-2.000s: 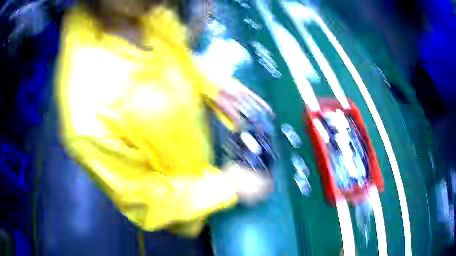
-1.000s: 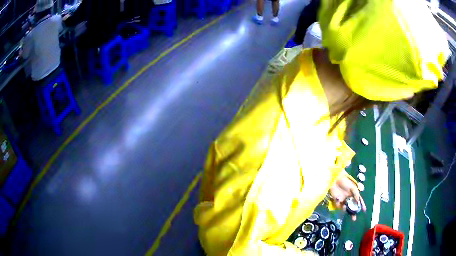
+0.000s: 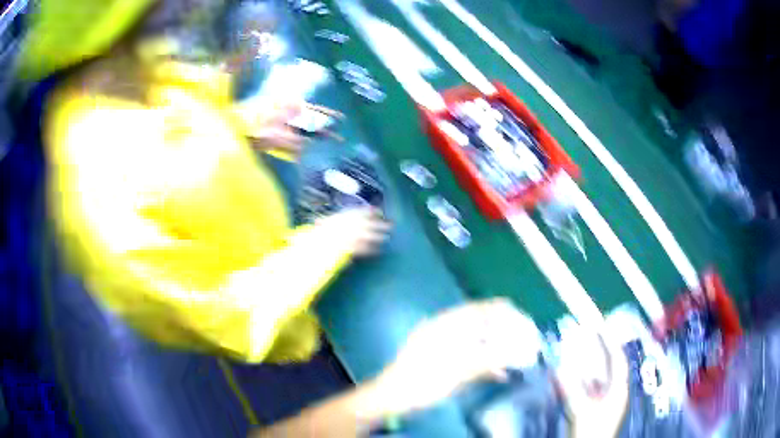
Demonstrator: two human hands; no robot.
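The picture is strongly blurred. My left hand (image 3: 479,338) reaches in from the bottom left and is overexposed; whether it holds anything cannot be made out. My right hand (image 3: 594,372) is beside it on the right, coming up from the bottom edge; its fingers and any thing in them are too blurred to tell. Below and between the hands lie pale, shiny shapes that are not clear. Small white rings (image 3: 654,376) lie just right of my right hand. A red parts bin (image 3: 727,321) with mixed dark and pale pieces stands further right.
Another red parts bin (image 3: 466,167), full of mixed discs, stands on the green striped surface (image 3: 599,231). Loose pale discs (image 3: 445,221) lie left of it. A yellow-clad coworker (image 3: 171,222) handles discs at the left, near a dark cluster of discs. Blurred clear items lie at far right.
The view has swung from the floor and the coworker's back toward the green line. Both my hands and a second red bin have come into view. The coworker now appears at the left.
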